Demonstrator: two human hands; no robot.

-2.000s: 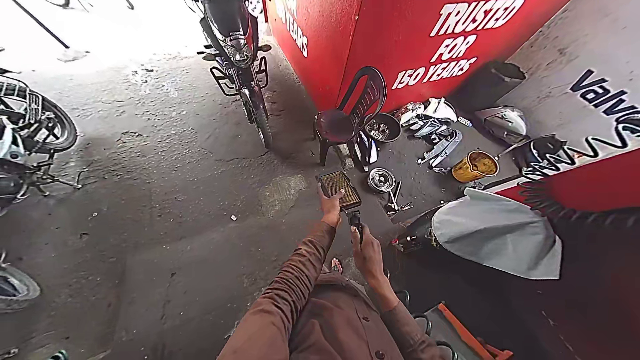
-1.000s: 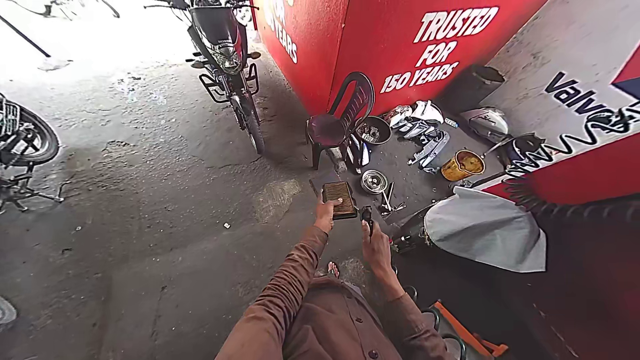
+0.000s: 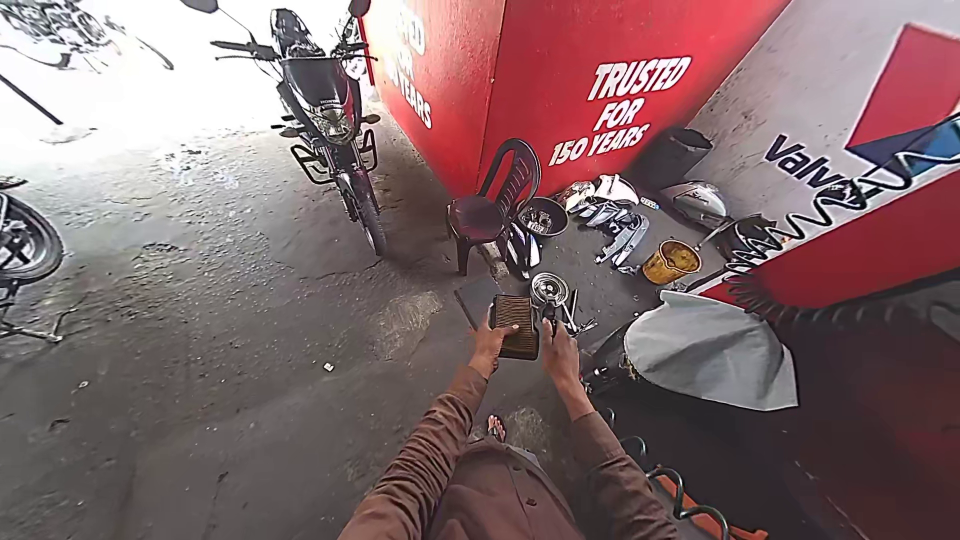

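My left hand [image 3: 489,346] grips a rectangular pleated air filter [image 3: 516,319] with a dark frame, its thumb across the brown pleats. A flat dark piece [image 3: 475,298] sticks out to the left beyond that hand; whether it is joined to the filter I cannot tell. Just right of the filter, my right hand [image 3: 559,349] is closed around a small dark tool [image 3: 550,313], probably an air blow gun, mostly hidden by the fingers. The tool's front end is near the filter's right edge; whether they touch is unclear.
A plastic chair [image 3: 480,217] stands ahead, beside a basin of parts [image 3: 543,217]. Motorcycle fairings [image 3: 615,225], a yellow bucket [image 3: 672,262] and a round metal part [image 3: 549,289] lie near it. A cloth-covered motorcycle [image 3: 709,349] is close on the right; another motorcycle [image 3: 330,127] stands ahead left.
The filter has turned in my left hand so that its pleated face shows more upright, and the flat dark piece now sticks out farther at its left. My right hand still holds the tool.
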